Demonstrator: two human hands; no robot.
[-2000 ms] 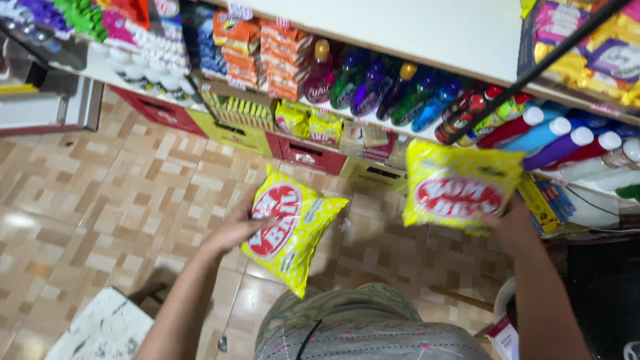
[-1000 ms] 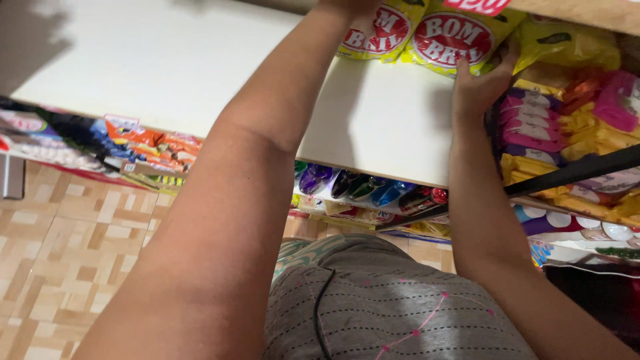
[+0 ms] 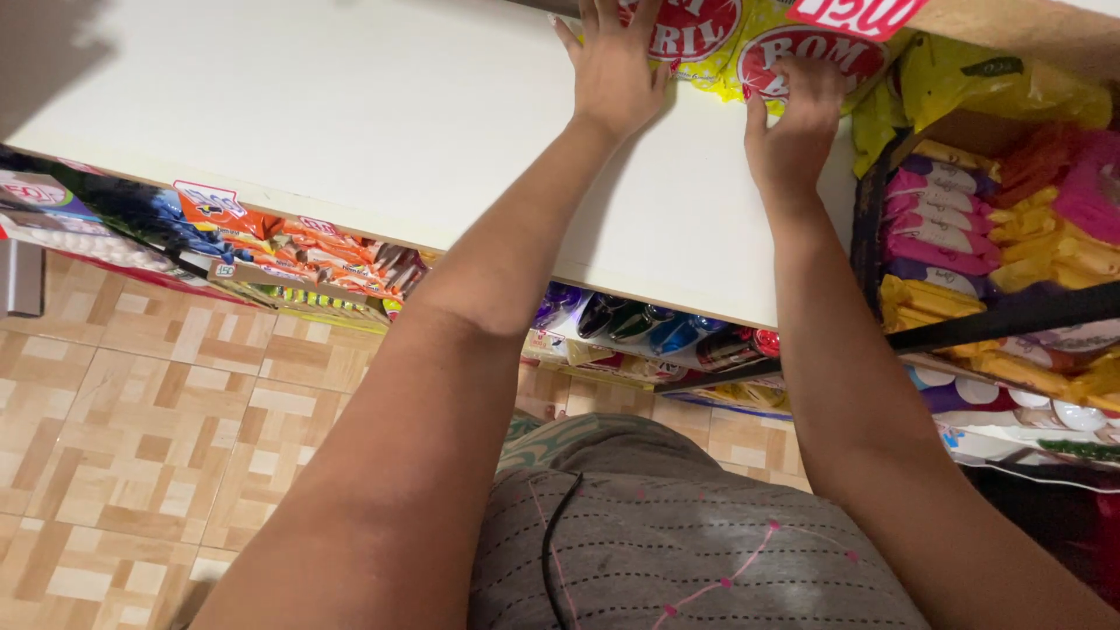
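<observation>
Two yellow plastic packs with red ovals stand side by side at the back of a white shelf (image 3: 350, 114), near the top of the view. My left hand (image 3: 617, 66) rests with spread fingers against the left pack (image 3: 696, 31). Against the front of the right pack (image 3: 814, 61) lies my right hand (image 3: 798, 118), its fingers bent and its thumb apart. Neither hand is closed around a pack. The tops of both packs are cut off or hidden behind a red and white price tag (image 3: 857, 13).
To the right, a box holds pink and yellow wrapped packets (image 3: 941, 219), with a yellow-green plastic bag (image 3: 1006, 83) behind it. A black bar (image 3: 1006, 319) crosses in front. Below the shelf are orange packets (image 3: 324, 254) and dark bottles (image 3: 634, 319). Tiled floor (image 3: 166, 420) shows lower left.
Two seconds ago each hand held a yellow pack above the floor; now both packs are on the white shelf. Since one second ago my left hand has come into full view. The view has shifted strongly.
</observation>
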